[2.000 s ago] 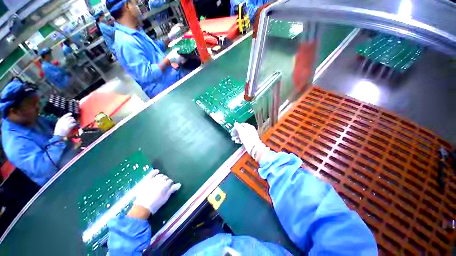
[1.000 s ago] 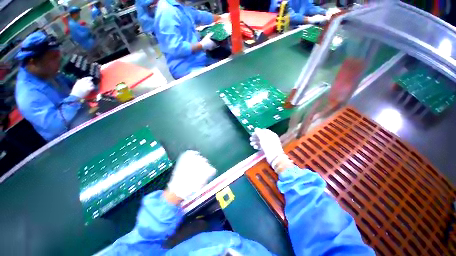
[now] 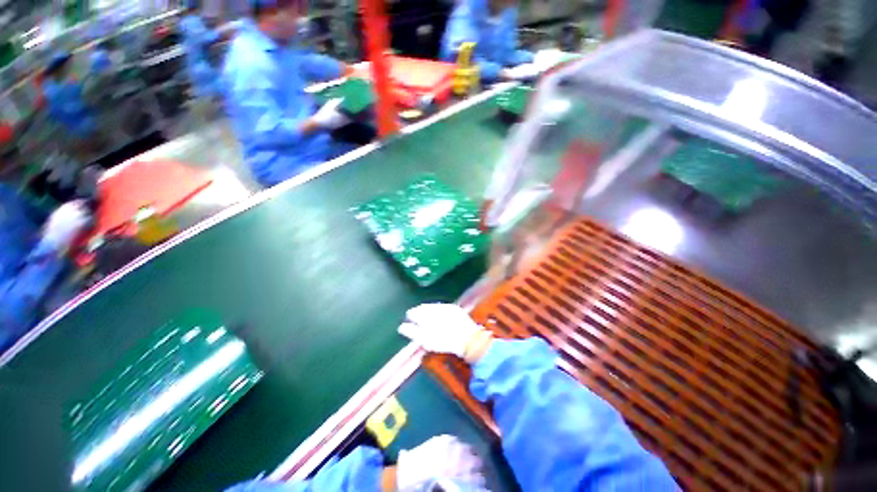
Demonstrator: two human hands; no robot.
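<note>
A green circuit board (image 3: 419, 229) lies on the green conveyor belt (image 3: 303, 259), ahead of my right hand. A second, larger-looking board (image 3: 163, 399) lies on the belt at the lower left. My right hand (image 3: 442, 330), in a white glove, is over the belt's near rail beside the rack corner, apart from the boards, and holds nothing visible. My left hand (image 3: 440, 465), also gloved, is near the bottom edge, right of the yellow part (image 3: 387, 421). It is blurred, and its fingers cannot be made out.
The orange-brown slotted rack (image 3: 664, 356) is on the right. A clear cover (image 3: 707, 106) stands over its far end, with a board (image 3: 726, 175) seen through it. Dark tools lie at the rack's right. People in blue work at benches with red mats (image 3: 149, 197) across the belt.
My left hand has moved from the belt edge down towards my body. My right hand has drawn back from the farther board's near corner. The view has shifted and is blurred.
</note>
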